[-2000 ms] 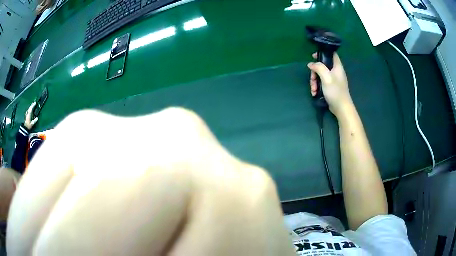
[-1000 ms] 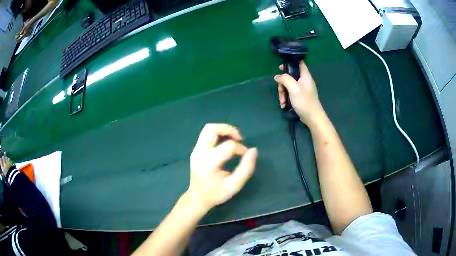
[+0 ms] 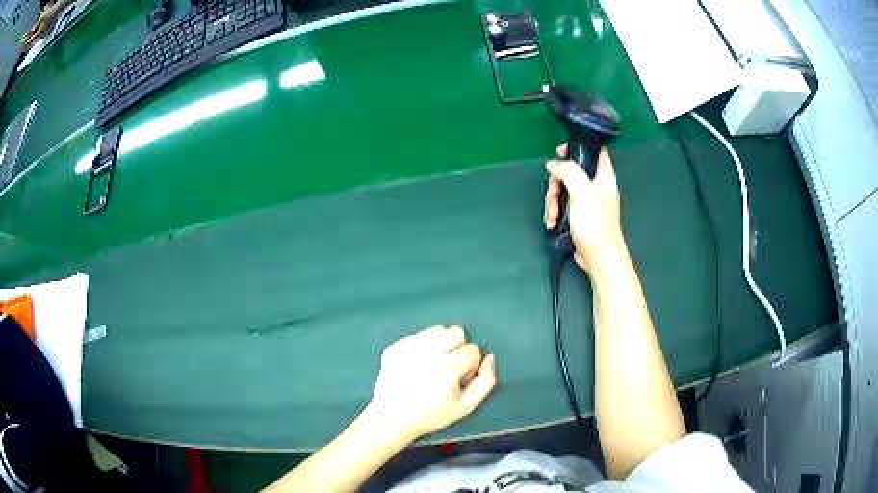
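Note:
My right hand (image 3: 587, 207) is closed around the grip of a black barcode scanner (image 3: 585, 114), held upright. Its head is beside the lower right corner of a phone frame (image 3: 517, 60), where a small reddish glow shows. That frame has a dark camera-end block at the top and an open lower part showing green. A second phone frame (image 3: 101, 171) lies at the left on the glossy green strip (image 3: 318, 125). My left hand (image 3: 433, 378) is loosely curled with nothing visible in it, over the matte green bench edge.
A black keyboard (image 3: 183, 56) lies at the upper left behind a pale rail. A white sheet (image 3: 669, 58), a white box (image 3: 765, 100) and a white cable (image 3: 746, 207) are at the right. White paper (image 3: 65, 332) and another person's dark sleeve (image 3: 34, 395) are at the lower left.
My left hand has dropped from close to the camera to the bench front and curled more. The phone frames have shifted left in view; one is now fully visible beside the scanner head.

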